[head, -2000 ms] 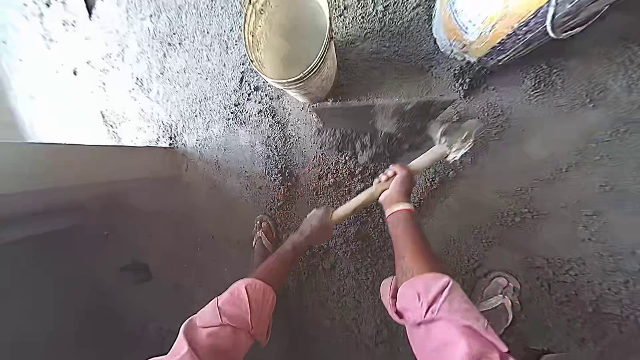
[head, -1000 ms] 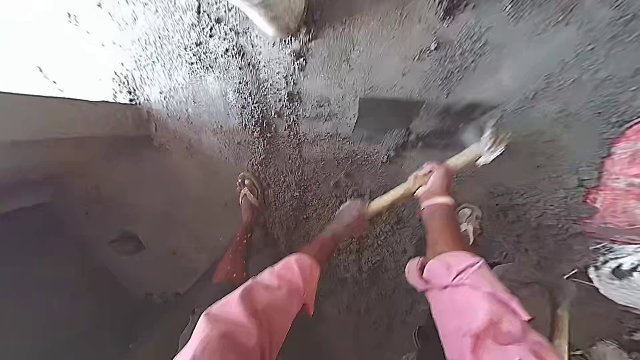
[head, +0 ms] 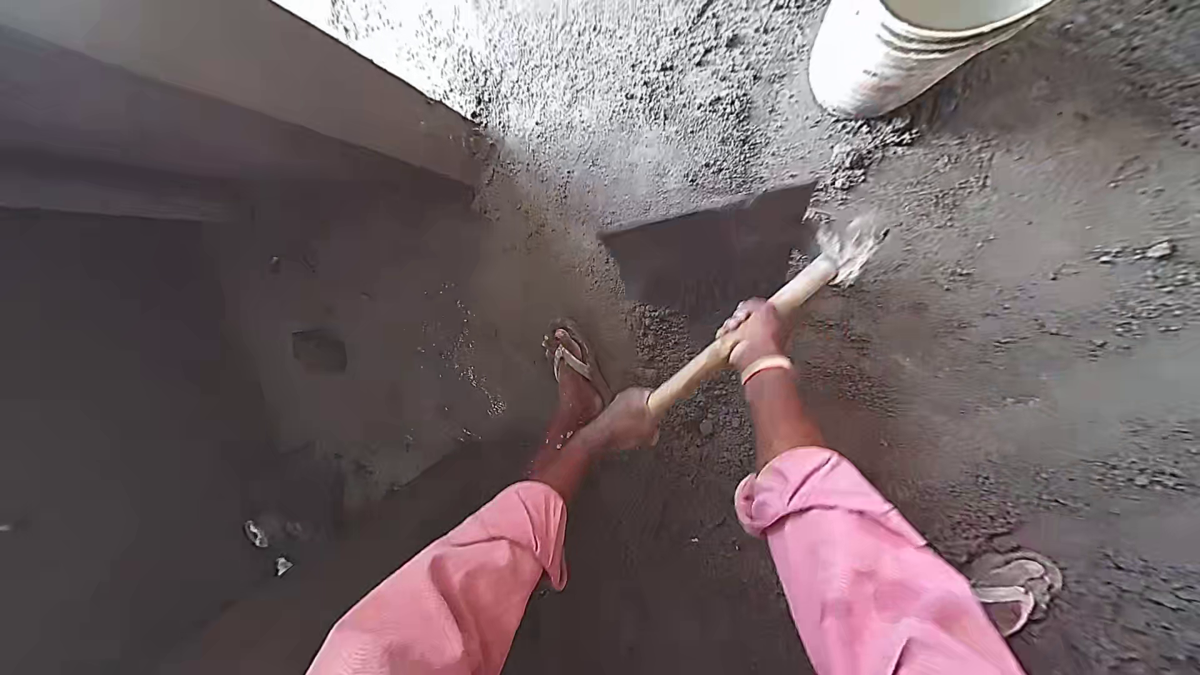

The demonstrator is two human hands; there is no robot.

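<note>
A hoe with a wide, dark metal blade [head: 717, 248] and a pale wooden handle [head: 692, 380] lies across the middle of the view. My left hand [head: 626, 420] is closed round the lower end of the handle. Higher up, nearer the head, my right hand [head: 757, 333] grips the same handle, with a pale band at its wrist. The blade rests at or just over loose grey sand or mortar mix [head: 670, 342]. Blurred whitish material covers the handle's far end [head: 851, 248].
A whitish plastic bucket [head: 886, 56] stands at the upper right. At the left is a low plastered wall or ledge [head: 375, 122]. My sandalled feet are on the gritty floor, one left of the handle [head: 574, 366], one at the lower right [head: 1017, 591].
Both hands keep hold of the hoe's handle. The blade has been shifted across the gritty floor, and its angle differs from before. The view has moved noticeably, with the sacks seen earlier out of frame.
</note>
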